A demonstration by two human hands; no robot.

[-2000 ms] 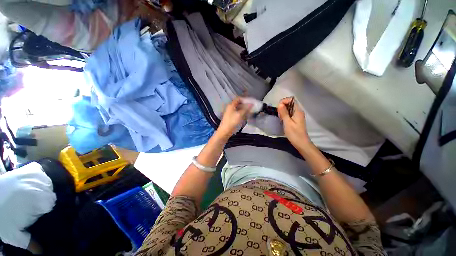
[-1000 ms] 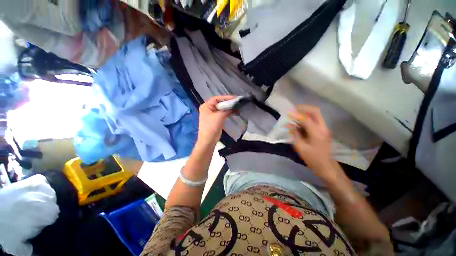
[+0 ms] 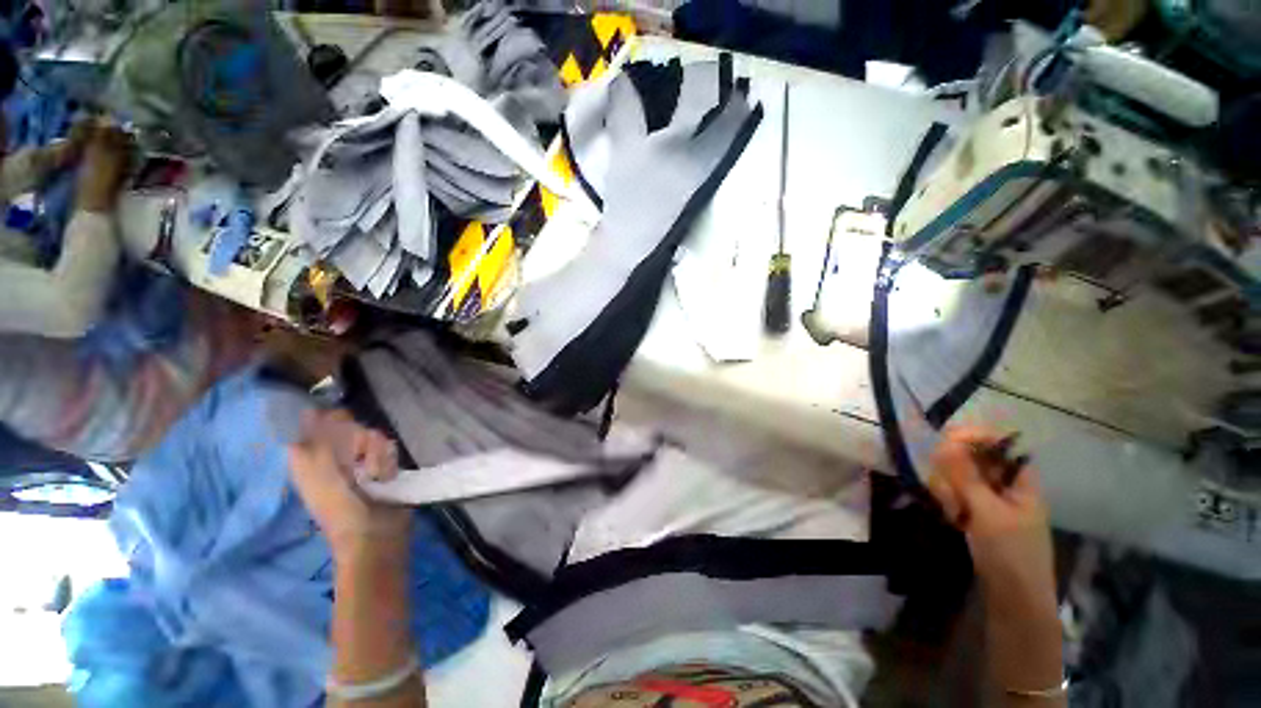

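Note:
My left hand (image 3: 343, 473) is closed on one end of a grey strip (image 3: 477, 474) at the left, over the fanned grey bundle with black edges (image 3: 519, 512). The strip's other end is blurred. My right hand (image 3: 979, 484) is at the right, at the table's front edge, beside a black-edged grey piece (image 3: 954, 339) that runs under the sewing machine. Small dark snips (image 3: 998, 451) show in the right hand. Whether its fingers also pinch the piece's black edge is unclear. Another grey piece with a black edge (image 3: 719, 595) lies across my lap.
A sewing machine (image 3: 1010, 180) stands at the right. A screwdriver (image 3: 779, 293), a white strip (image 3: 712, 297) and black-edged grey panels (image 3: 629, 221) lie on the table. Light blue pieces (image 3: 221, 526) are heaped left. Another person's arm (image 3: 69, 263) is at the far left.
The view has turned up and right, showing the machine. My hands have moved far apart; the left carries the strip over the bundle, and the right has gone to the piece by the machine.

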